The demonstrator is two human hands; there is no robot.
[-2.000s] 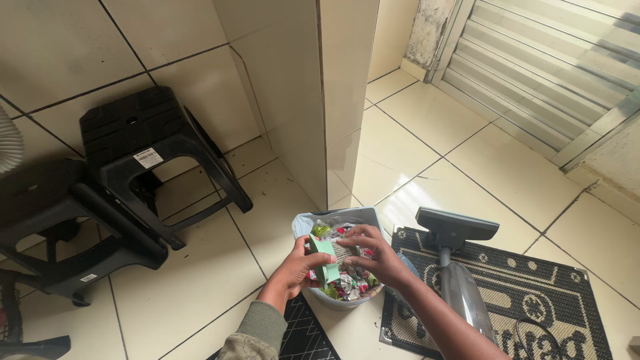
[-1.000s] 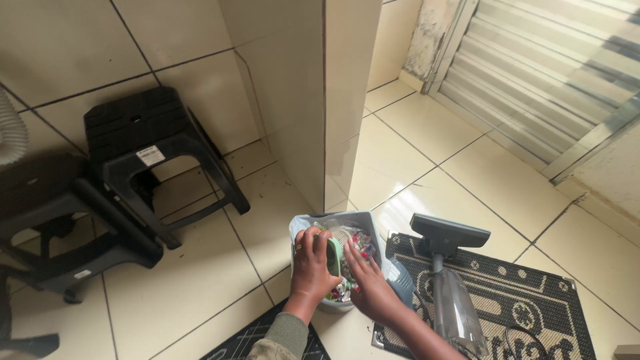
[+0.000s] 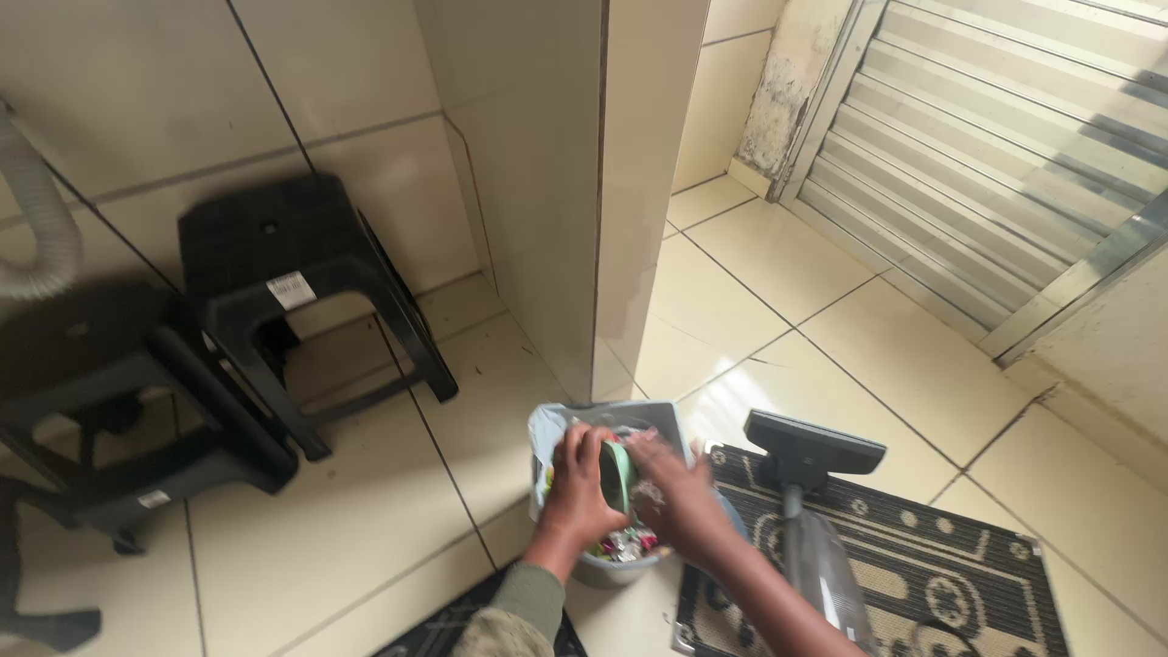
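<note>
A grey bin lined with a plastic bag stands against the foot of the tiled pillar, with crumpled wrappers inside it. Over its opening, my left hand grips a pale green cup-like part by its rim, turned on its side. My right hand is blurred, just to the right of that part, with the fingers spread; whether it touches the part is unclear.
Black plastic stools stand at the left beside a ribbed hose. The tiled pillar rises behind the bin. A vacuum cleaner lies on a patterned doormat at the right, near a metal shutter door.
Two seconds ago both hands held the pale green part over the bin. Its opening now faces my right hand, which has come off it or nearly so.
</note>
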